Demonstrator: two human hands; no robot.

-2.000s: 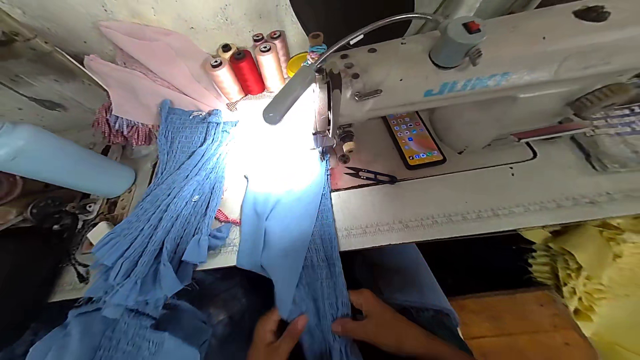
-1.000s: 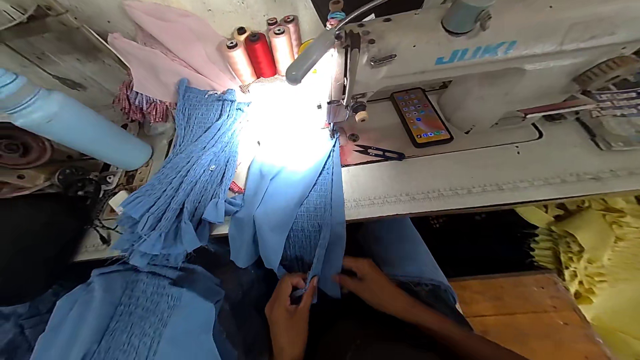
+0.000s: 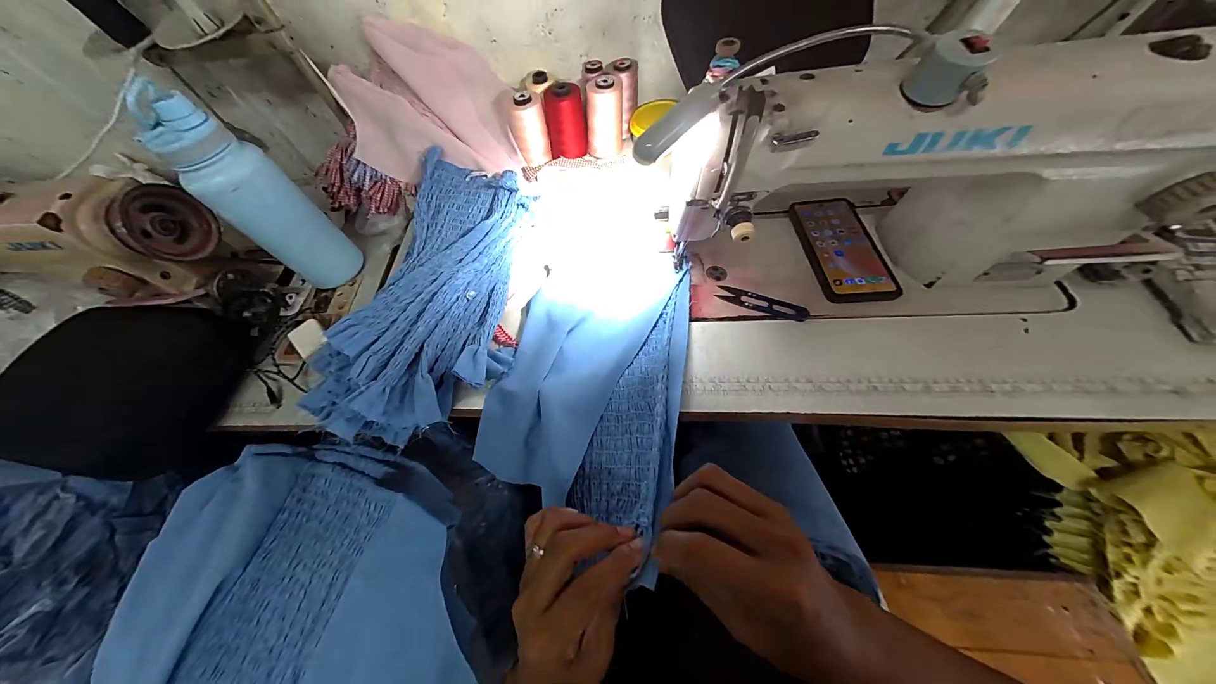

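Blue fabric with a shirred strip runs from under the needle area of a Juki sewing machine down over the table edge. At its lower end my left hand, with a ring on one finger, pinches the edge. Close by on the right, my right hand grips the same edge with bent fingers. Glare from the lamp hides part of the cloth near the needle. A pile of gathered blue pieces lies left of it, and another shirred blue piece hangs at lower left.
Thread snips and a smartphone lie on the machine bed. Thread cones and pink fabric are at the back. A blue bottle leans at left near a second machine. Yellow fabric lies at lower right, beside a wooden surface.
Both hands have come closer together at the lower end of the fabric, where they were farther apart two seconds ago. The view has shifted, showing more of the left side.
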